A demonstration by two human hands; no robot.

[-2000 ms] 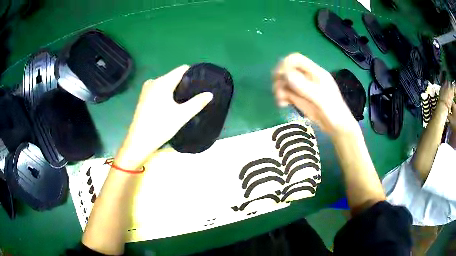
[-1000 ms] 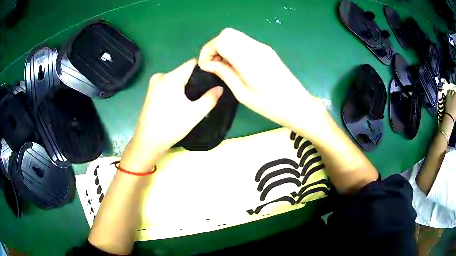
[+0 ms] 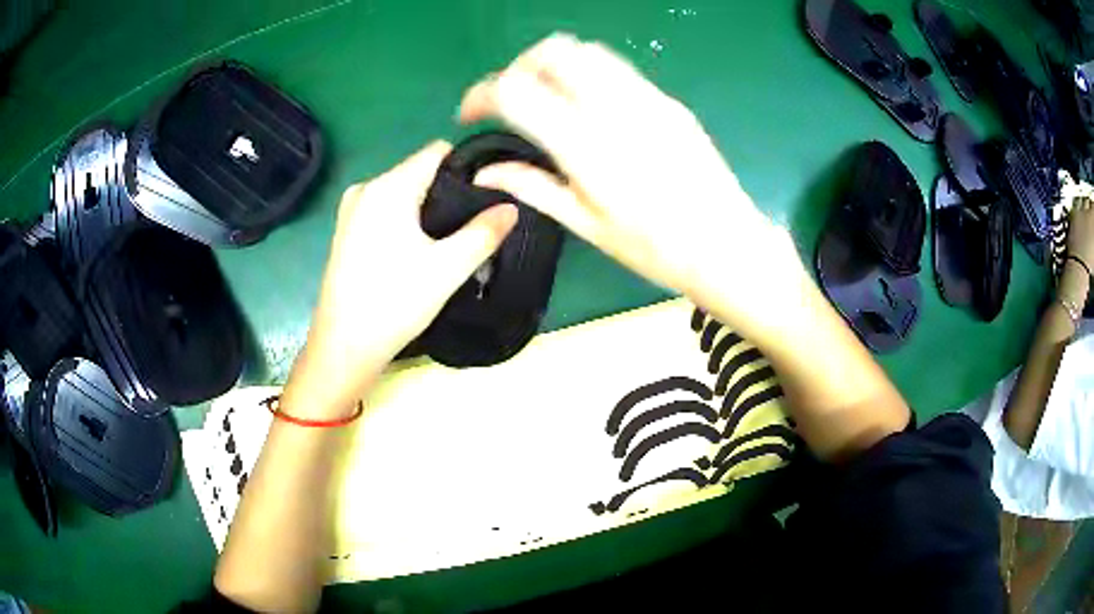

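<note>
My left hand [image 3: 390,270] grips a black oval plate [image 3: 492,300] by its left side, thumb across its face. The plate is upright to my view, its lower end over the backing sheet's far edge. A curved black adhesive strip [image 3: 504,144] lies along the plate's far rounded end. My right hand [image 3: 600,156] is over that end, thumb on the plate by the strip and fingers raised and spread. I cannot see anything held in it. The pale backing sheet [image 3: 456,480] lies at the near edge with rows of black arcs at its right.
A pile of black and shiny grey oval plates [image 3: 168,312] lies at left. Dark plates with raised clips [image 3: 870,240] lie at right on the green table [image 3: 720,60]. Another person's arm [image 3: 1056,348] shows at the right edge.
My right hand moved left from the table's right side to the plate's far end; since then its fingers have lifted and opened, and the curved strip at that end has come into view.
</note>
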